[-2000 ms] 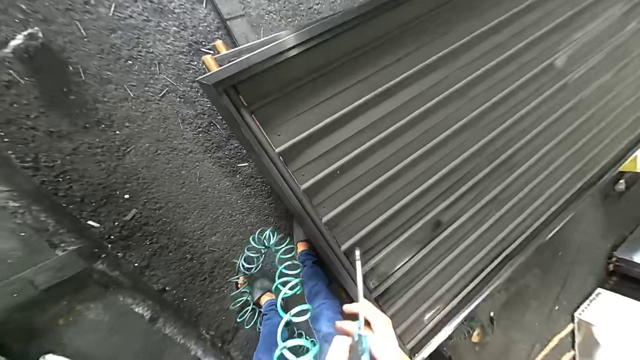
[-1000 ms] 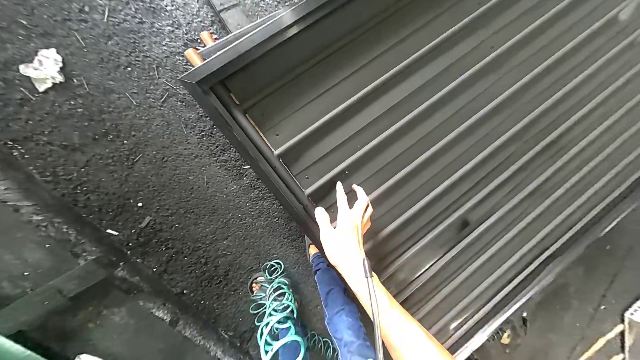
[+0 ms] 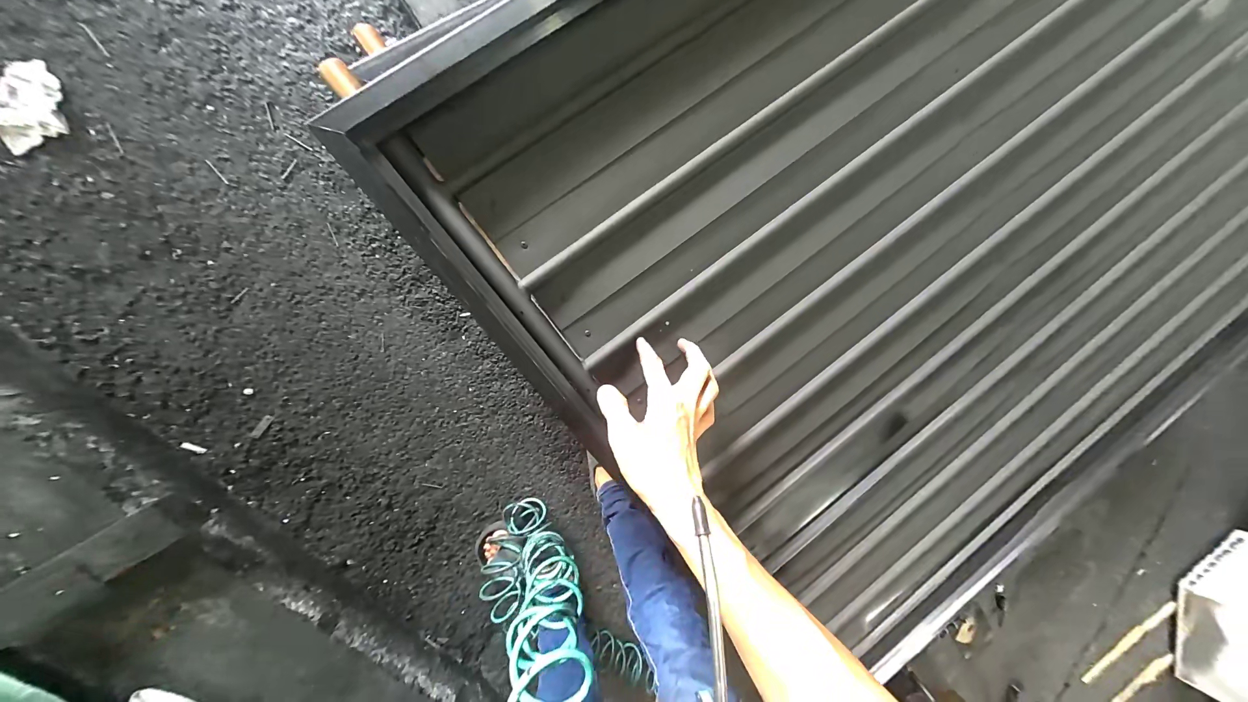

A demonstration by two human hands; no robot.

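My right hand (image 3: 663, 419) is spread palm down over the left edge of a black ribbed metal panel (image 3: 829, 244), by its dark frame (image 3: 468, 263). Nothing is held in it; whether the fingertips touch the panel is unclear. A thin metal nozzle tube (image 3: 712, 604) with a dark tip rises from the bottom edge, in front of my right forearm. What holds its lower end is out of view, as is my left hand. A coiled teal hose (image 3: 546, 595) hangs over my legs in blue trousers (image 3: 634, 575).
Orange-brown rods (image 3: 339, 78) stick out past the frame's upper left corner. Crumpled white material (image 3: 29, 105) lies on the dark, gritty ground (image 3: 292, 322). At the lower right are a pale box-like object (image 3: 1214, 619) and light strips (image 3: 1129, 643).
Two seconds ago a hand at the bottom held the nozzle; a second ago my right hand was spread over the panel edge, as now. The view has come closer to the panel.
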